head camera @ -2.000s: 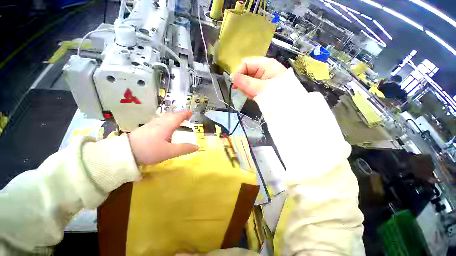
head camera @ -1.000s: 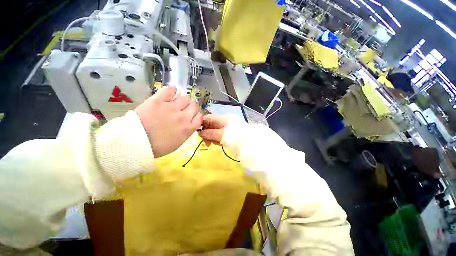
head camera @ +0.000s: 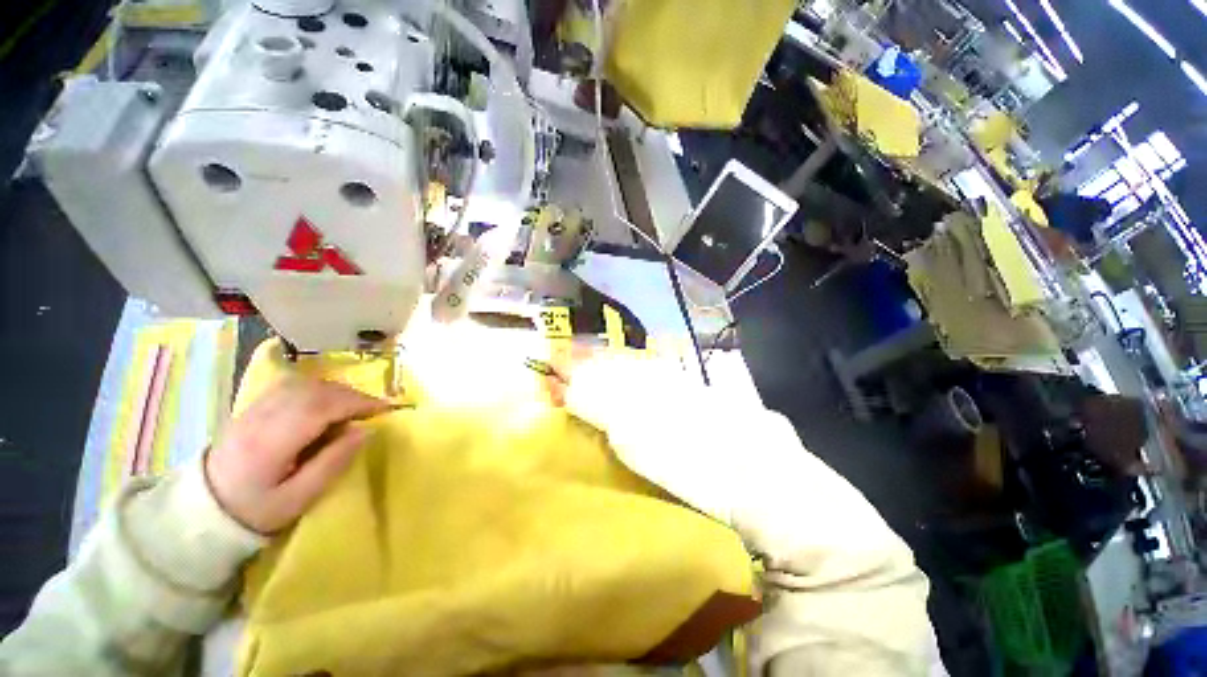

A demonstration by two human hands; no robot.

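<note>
A large yellow bag panel (head camera: 503,542) lies in front of me, its upper edge under the head of the white sewing machine (head camera: 298,212). A brown trim strip (head camera: 704,624) shows at its lower right. My left hand (head camera: 289,447) pinches the panel's edge at the left of the needle area. My right hand (head camera: 563,384) is at the right of the needle area, mostly washed out by bright lamp glare. A small dark tip shows at its fingers; I cannot tell what it is or whether it is held. The clamp frame's yellow-taped arm (head camera: 557,324) shows behind.
A striped template plate (head camera: 156,397) lies at the left. A control screen (head camera: 732,225) stands behind right. A yellow piece (head camera: 695,60) hangs at the top. Fabric piles (head camera: 973,291) and a green basket (head camera: 1035,611) are at the right.
My hands were together near the needle and are now apart, the left one lower and further left on the panel. The panel is now bunched and moved up under the head; thin dark cords no longer show.
</note>
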